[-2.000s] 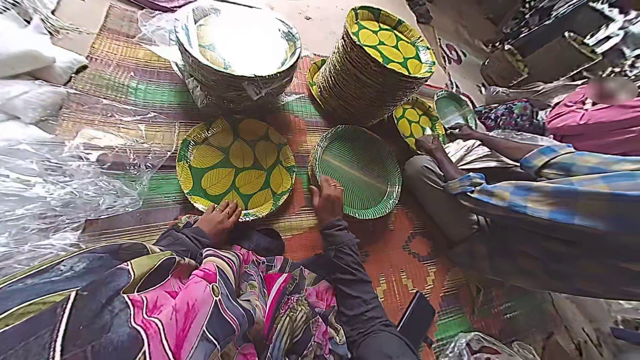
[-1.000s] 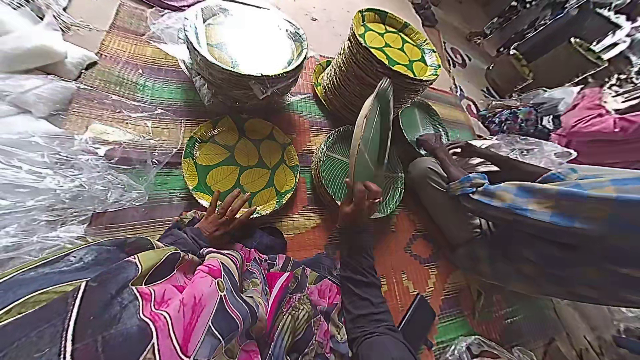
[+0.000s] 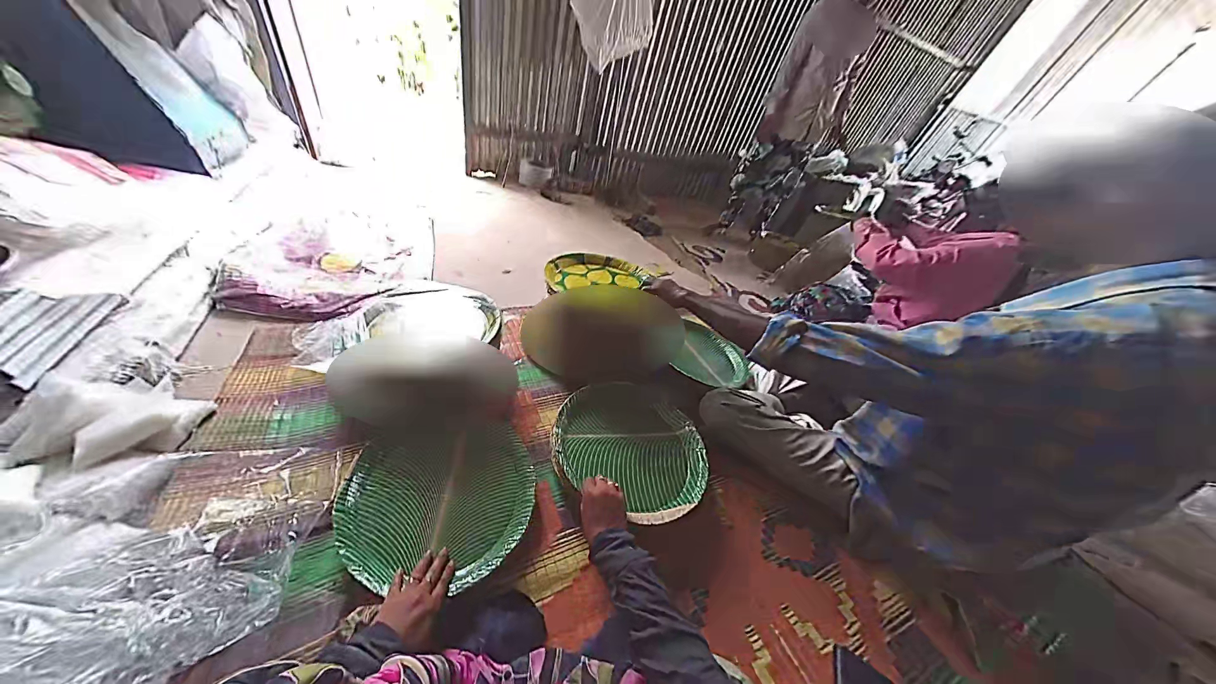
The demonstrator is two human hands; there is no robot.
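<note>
A green leaf-patterned plate [image 3: 437, 508] lies on the mat in front of me, with the fingers of my left hand [image 3: 418, 597] resting on its near rim. To its right is another green plate [image 3: 632, 451] on a low stack. My right hand [image 3: 603, 505] touches that one's near left edge, its fingers bent; whether they grip the rim cannot be told. A third green plate [image 3: 711, 355] lies farther right, near the co-worker's knee. Beyond, the co-worker's hand [image 3: 665, 290] is at a yellow-and-green plate [image 3: 594, 274] on the tall stack, which is partly blurred.
A stack of plates in plastic film [image 3: 480, 309] stands behind the left plate, partly blurred. Clear plastic sheeting [image 3: 123, 598] spreads over the left side of the woven mat [image 3: 779, 608]. A co-worker in a checked shirt [image 3: 1035, 408] sits close on the right. Corrugated metal walls [image 3: 665, 123] stand behind.
A green plate now lies at my left hand, where a yellow-leaf plate showed before. My right hand, which held a green plate upright one second ago, is back at the right stack. The view has tilted up.
</note>
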